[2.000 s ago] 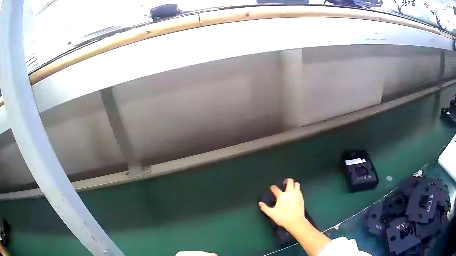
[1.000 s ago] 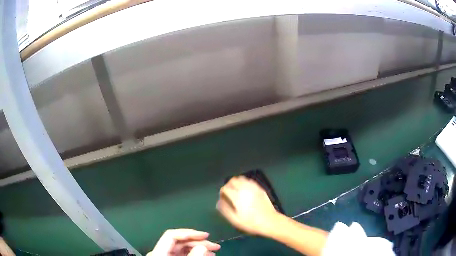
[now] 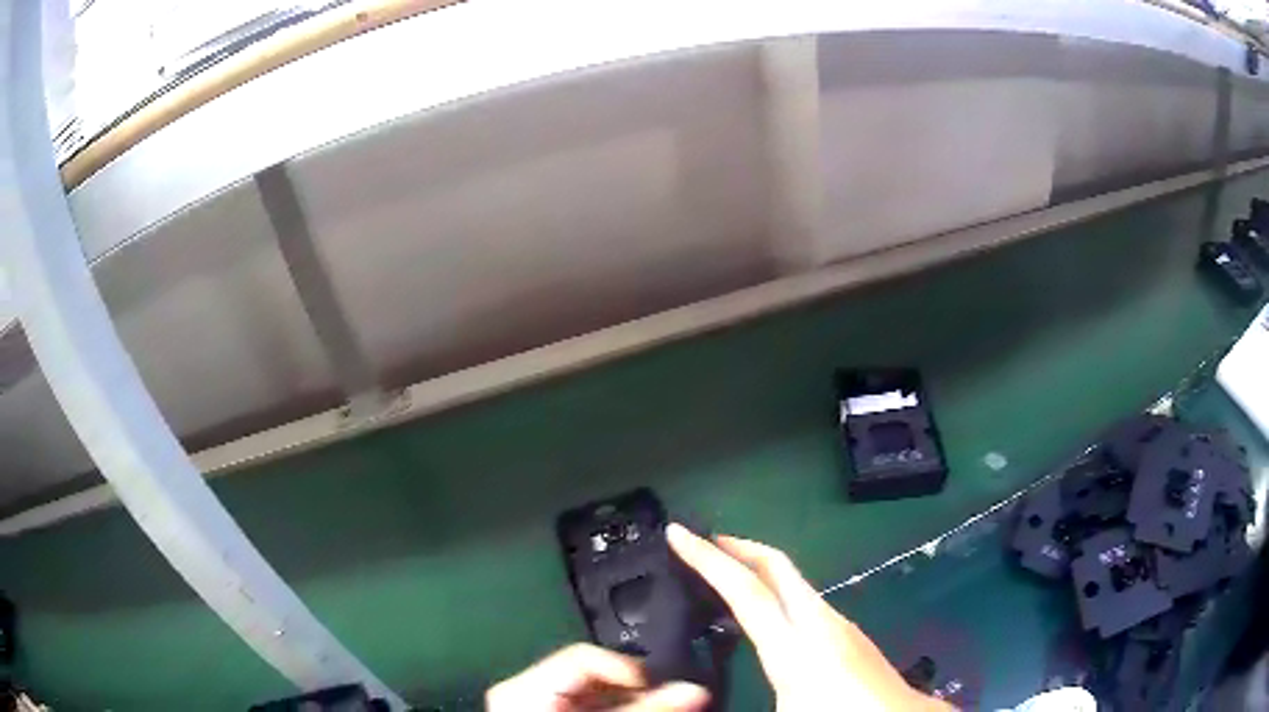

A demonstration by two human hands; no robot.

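Note:
A black housing (image 3: 633, 591) lies on the green belt at the lower middle, with a black panel seated inside that shows a round recess and small pale marks. My right hand (image 3: 800, 626) lies along the housing's right edge, its fingertips touching the upper right part. My left hand (image 3: 592, 682) is at the housing's near end, cut off by the bottom edge, with its fingers over that end. My hands hide the near and right parts of the housing.
Another housing with a white label (image 3: 891, 434) lies on the belt to the right. A pile of black panels (image 3: 1134, 536) is at the right. A black part (image 3: 327, 698) is at the bottom left. More black units (image 3: 1236, 257) are at the far right. A metal upright (image 3: 139, 445) stands left.
My right hand has opened out from over the housing to its right side, uncovering the panel. My left hand has moved right onto the near end. The labelled housing has shifted left.

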